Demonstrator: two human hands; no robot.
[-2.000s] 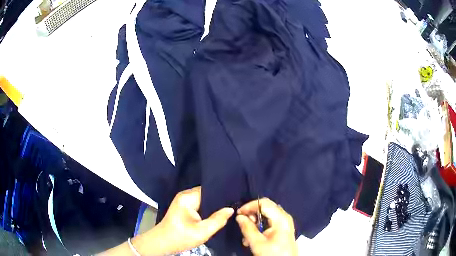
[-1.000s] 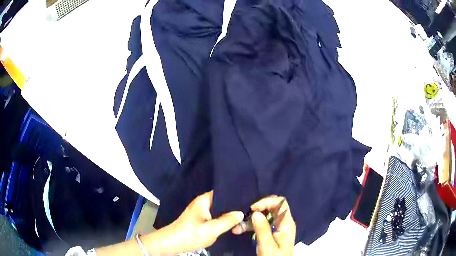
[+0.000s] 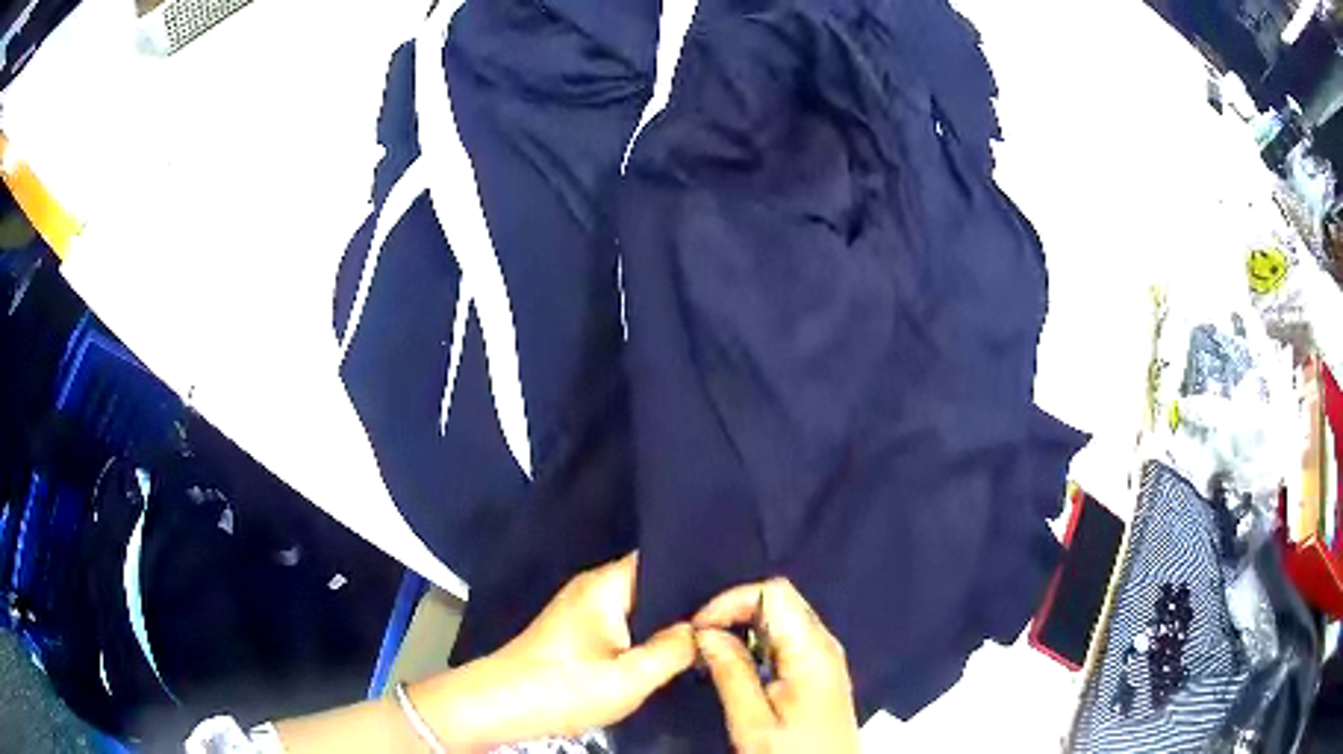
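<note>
A large navy garment with white stripes lies spread over the white tabletop in front of me. My left hand pinches its near edge between thumb and fingers, at the bottom centre. My right hand is closed beside it, its fingertips meeting my left fingertips at the edge. A thin dark tool shows partly between my right fingers; most of it is hidden. Whatever lies between the fingertips is too small to tell.
A red-edged smartphone lies right of the garment. Beyond it are striped cloth with small black pieces, clear plastic bags and a red box. A perforated tray is at far left. Crates of navy garments stand below left.
The view has shifted, so the garment sits further right and lower than in the earliest frame. My right hand has turned slightly and its fingertips have moved a little left against my left ones.
</note>
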